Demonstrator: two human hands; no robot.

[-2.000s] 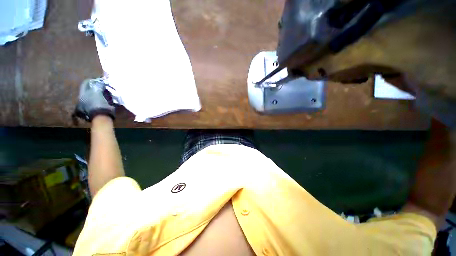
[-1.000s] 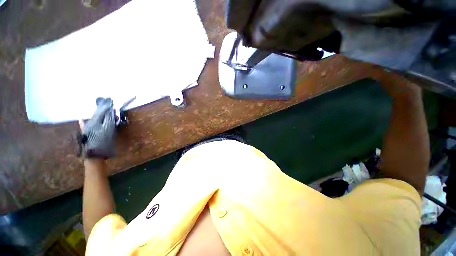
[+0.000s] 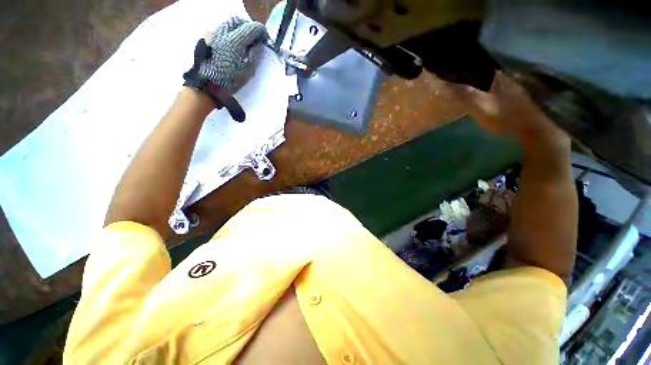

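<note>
The white-topped fabric lay [image 3: 107, 135] extends from lower left to the machine. Two silver clamps, one [image 3: 263, 167] and another [image 3: 180, 219], sit on its near edge. My left hand [image 3: 232, 53], in a grey mesh glove with a dark strap, rests on the lay beside the upright knife guard [image 3: 285, 25]; its fingertips are unclear. The cutting machine [image 3: 421, 28] fills the upper right. Its grey base plate [image 3: 335, 89] lies against the lay's right end. My bare right hand [image 3: 496, 107] is at the machine's rear, its fingers mostly hidden behind the dark body.
The brown table [image 3: 407, 117] has its near edge running diagonally up to the right. Green floor [image 3: 428, 167] shows below it. Scraps and dark items [image 3: 453, 214] lie lower right, near a pale rail or pipe [image 3: 607, 264].
My left hand has left the clamp at the near edge and moved right and up, beside the knife guard. The lay and base plate now touch; the view has turned.
</note>
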